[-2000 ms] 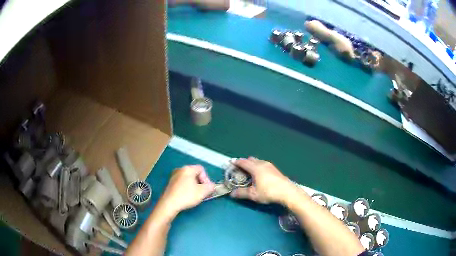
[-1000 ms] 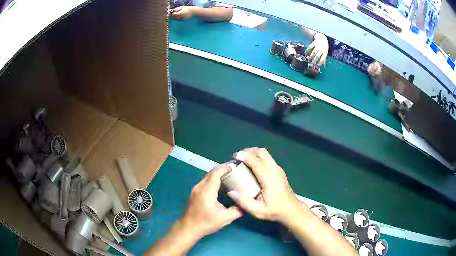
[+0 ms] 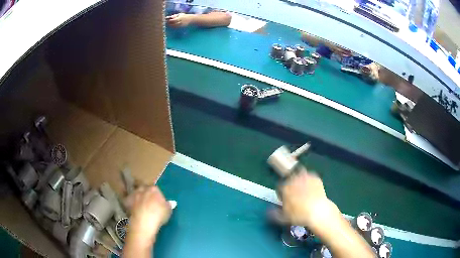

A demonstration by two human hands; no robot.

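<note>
A handled housing [image 3: 283, 160] lies on the dark green belt, its short handle pointing up and right. My right hand [image 3: 305, 196] is blurred at its near side, over the pale strip; whether it touches the housing is unclear. A blurred dark shape shows beside its thumb side. Short grey cups with white centres [image 3: 363, 221] stand right of my right wrist, and another cup [image 3: 298, 232] is partly behind it. My left hand [image 3: 149, 206], also blurred, is over the handled housings at the carton's near edge. Its grip is hidden. A spoked grille [image 3: 122, 228] shows beside it.
The open brown carton [image 3: 136, 143] on the left holds many loose housings [image 3: 98, 210]. Another handled assembly [image 3: 249, 92] lies farther up the belt. Across the belt are a cluster of cups [image 3: 297, 64], a person's forearm [image 3: 212, 19], and another person's hand [image 3: 370, 71].
My hands have parted from around the barrel, left toward the carton, right toward the belt. A handled housing now lies beside my right hand. The farther assembly has shifted left along the belt.
</note>
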